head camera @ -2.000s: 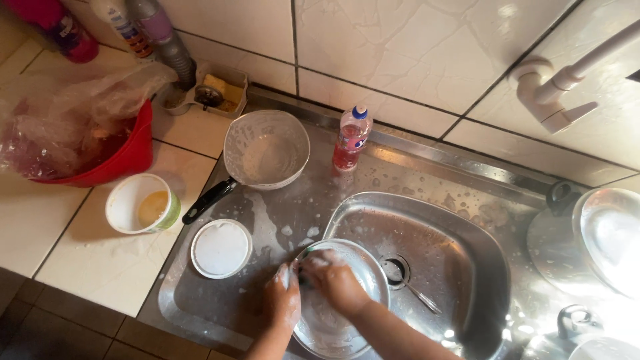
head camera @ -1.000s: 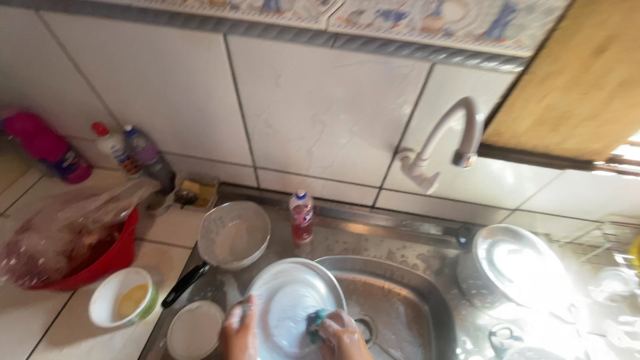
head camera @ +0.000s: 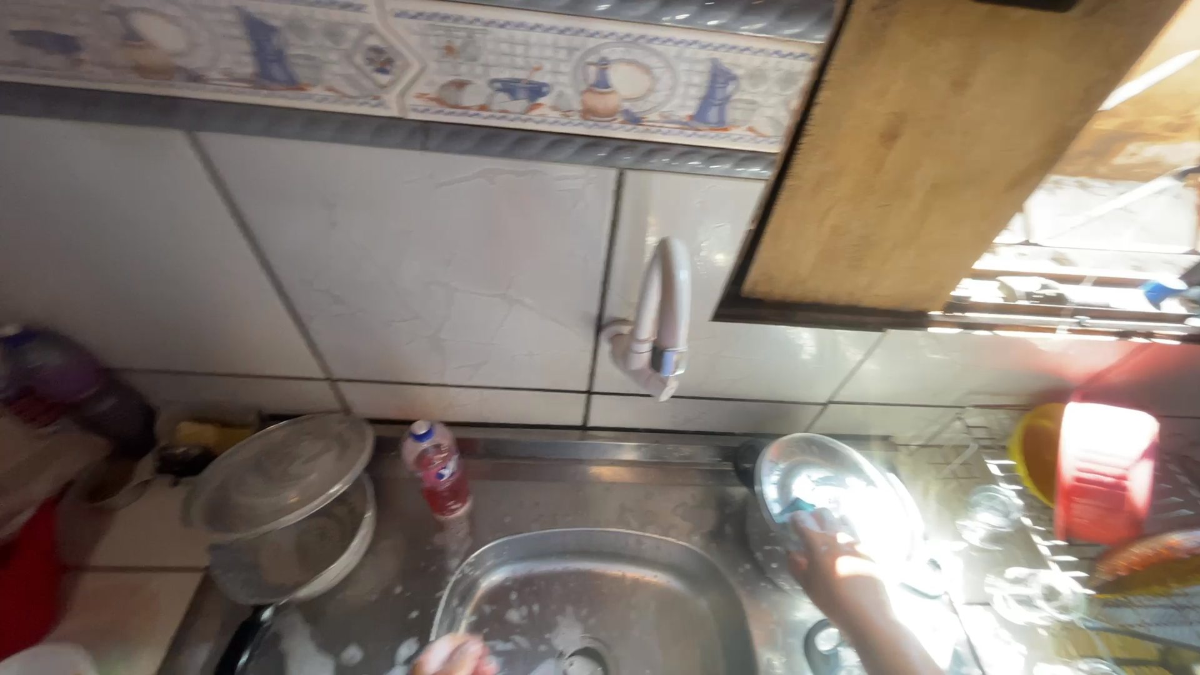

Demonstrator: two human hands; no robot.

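My right hand (head camera: 825, 553) is at the lidded metal pot (head camera: 834, 487) on the right, holding a green scrubbing sponge (head camera: 795, 509) against its shiny lid. My left hand (head camera: 457, 653) shows only as fingertips at the bottom edge, over the near left of the sink basin (head camera: 591, 553); whether it holds anything is hidden. A round metal lid or plate (head camera: 286, 473) rests tilted on the metal saucepan (head camera: 281, 553) at the left. A bottle of pink liquid (head camera: 441, 473) with a blue cap stands behind the basin.
A white faucet (head camera: 656, 328) projects from the tiled wall above the basin. On the right, a wire dish rack (head camera: 1041, 525) holds glasses and a red plastic container (head camera: 1106, 473) beneath a wooden window shutter (head camera: 928, 159). A red tub (head camera: 33, 581) stands at the far left.
The round metal piece from my hands now lies on the saucepan. My right hand has moved right to the lidded pot with the sponge. The view has swung up and right.
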